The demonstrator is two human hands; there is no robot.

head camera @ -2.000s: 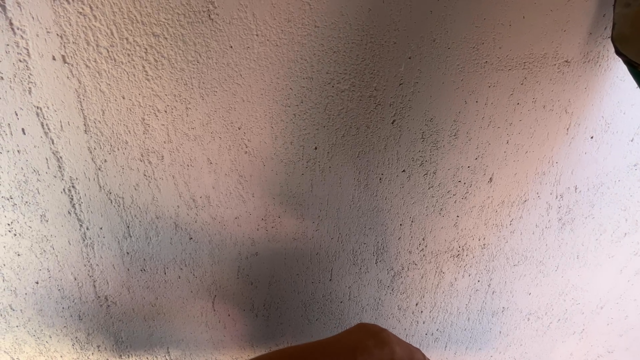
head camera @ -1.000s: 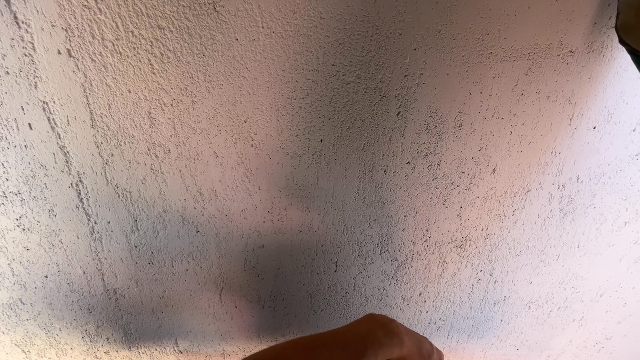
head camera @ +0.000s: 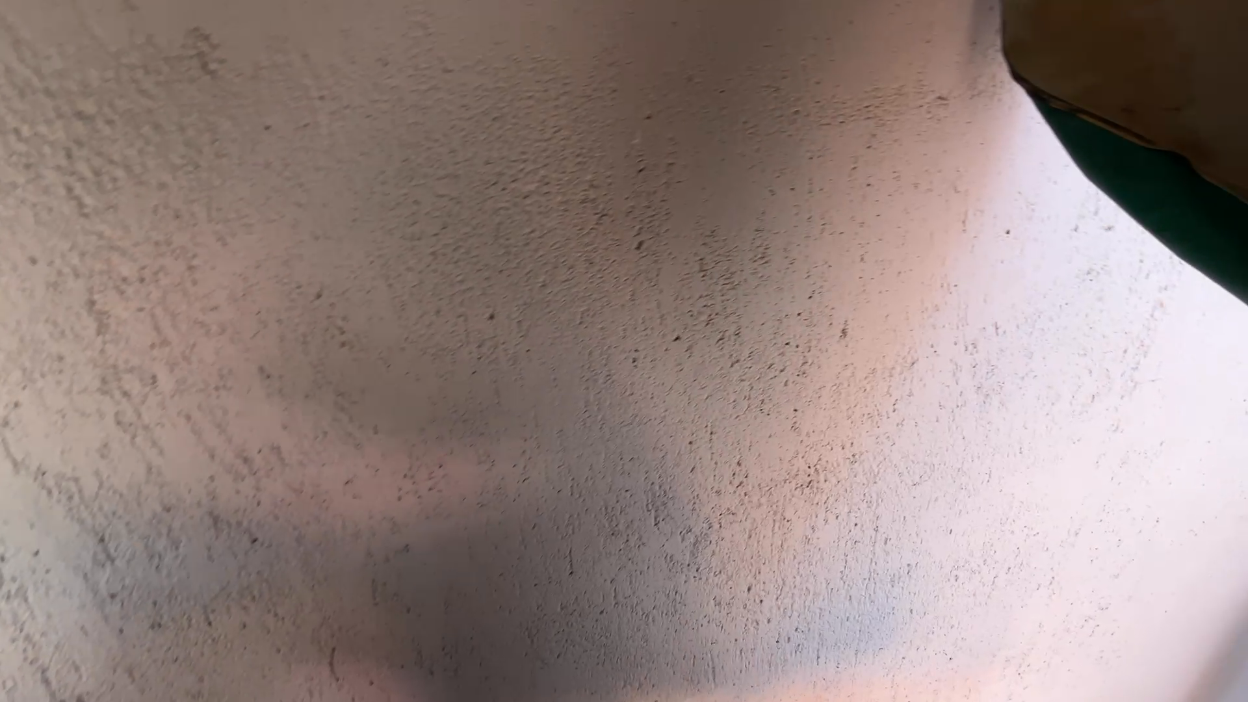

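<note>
A pale, rough-textured surface point(head camera: 624, 390) with small pits and streaks fills nearly the whole head view. Soft shadows and pinkish light lie across it, darkest at the lower left of the middle. Neither my left hand nor my right hand is in view, so what they hold or touch is hidden.
At the top right corner a brown object point(head camera: 1131, 68), too dark to name, overlaps the pale surface. Just beneath it runs a dark green strip point(head camera: 1150, 185), bordering the surface's slanting edge.
Part of a hand that showed at the bottom edge in the earlier frames is out of view. The view has shifted, and more of the brown and green things shows at the top right.
</note>
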